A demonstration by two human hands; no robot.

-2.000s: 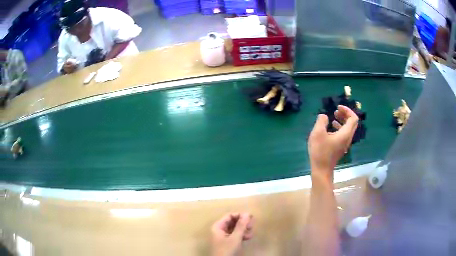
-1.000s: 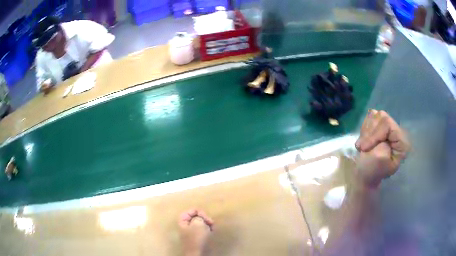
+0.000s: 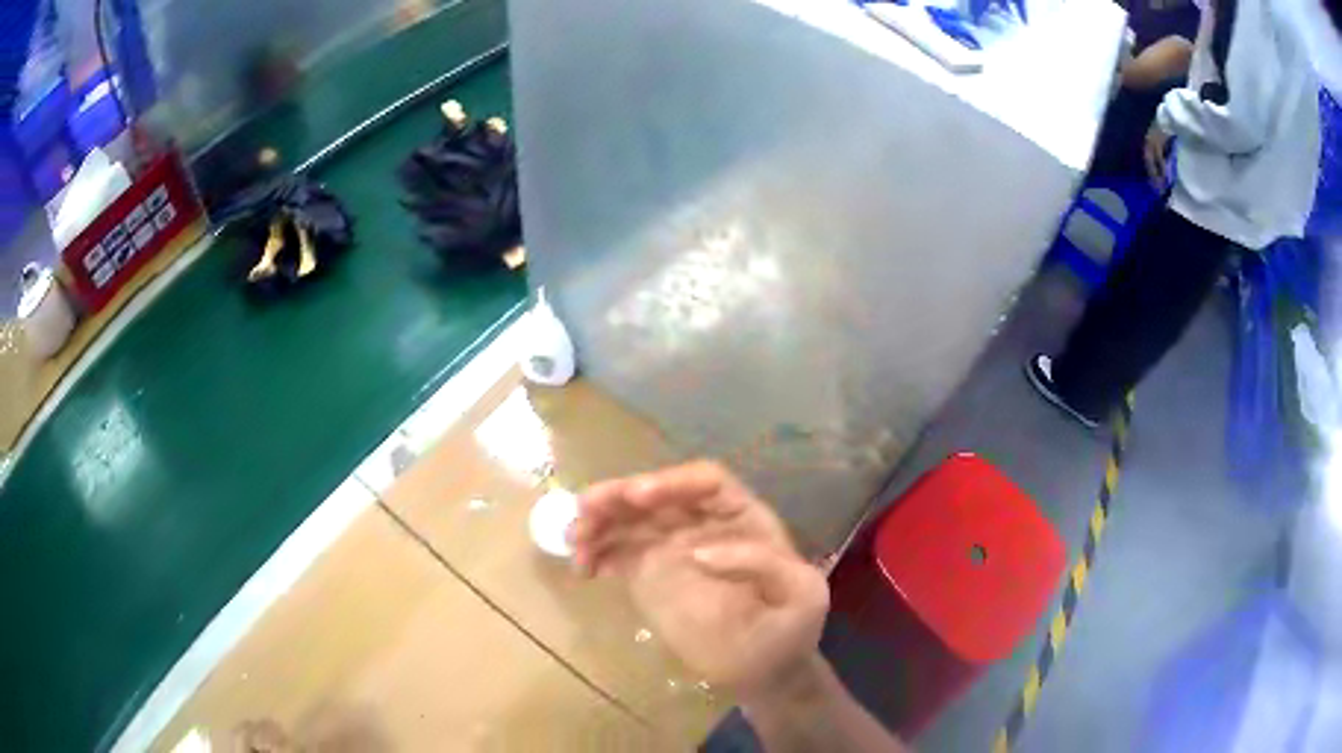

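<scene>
My right hand (image 3: pixel 707 574) is over the tan bench top, blurred, with loosely bent fingers apart and nothing seen in it. Its fingertips are beside a white glue bottle (image 3: pixel 555 522) and overlap its edge; I cannot tell whether they touch. A blurred skin-toned patch at the bottom edge looks like my left hand (image 3: pixel 262 737), mostly cut off. A second white glue bottle (image 3: pixel 546 347) stands against the metal box. Two black feathery figure assemblies lie on the green belt, one with two cream legs (image 3: pixel 283 236), the other (image 3: pixel 462 187) beside the box.
The grey metal box (image 3: pixel 765 221) rises beyond the bench. A red stool (image 3: pixel 971 556) stands at right by yellow-black floor tape (image 3: pixel 1082 577). A person in dark trousers (image 3: pixel 1163 302) stands behind it. A red box (image 3: pixel 136 236) and pinkish-white jar (image 3: pixel 44 312) are at far left.
The view has swung right, bringing in the stool and floor. My right hand has opened from a fist and come down beside the near glue bottle. My left hand has nearly left the picture.
</scene>
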